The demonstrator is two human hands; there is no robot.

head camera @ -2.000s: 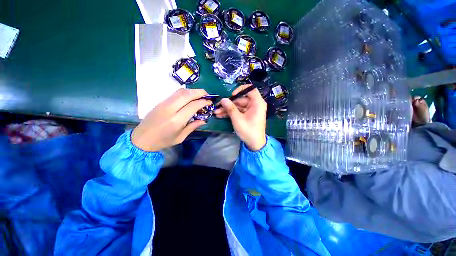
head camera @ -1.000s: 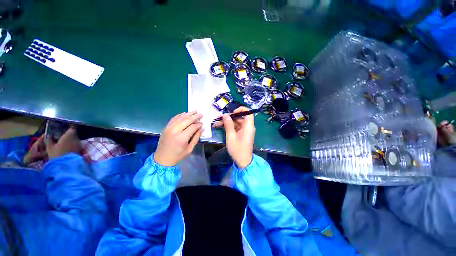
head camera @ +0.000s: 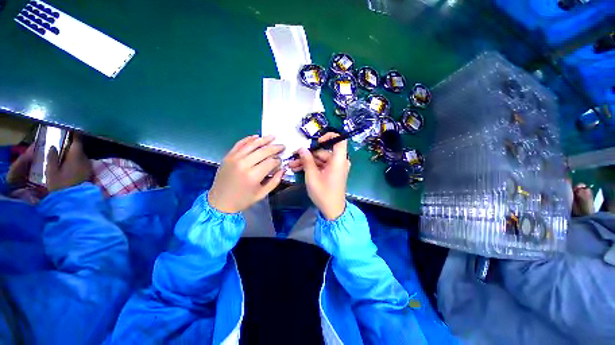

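My right hand (head camera: 326, 176) holds a dark pen-like tool (head camera: 340, 139), its tip at the fingers of my left hand (head camera: 247, 174). My left hand is at the near end of the white paper strips (head camera: 275, 108), fingers bent together; a small pale edge shows below its fingertips, but what it holds is too hidden to tell. Several round housings (head camera: 343, 88) with white-yellow squares lie beyond my right hand, one of them on the strips' right edge. A crumpled clear film or cup (head camera: 359, 116) lies among them. A plain black disc (head camera: 397, 175) lies near the bench edge.
A tall stack of clear blister trays (head camera: 491, 162) stands at the right. A white sheet with dark ovals (head camera: 84, 43) lies at the upper left of the green bench (head camera: 195, 81). People in blue and grey smocks sit at both sides; the left one holds a flat object (head camera: 48, 155).
The view has shifted between frames. Two seconds ago a round housing showed between my hands at the bench edge; now my left fingers cover it or it is gone. The tool is still in my right hand.
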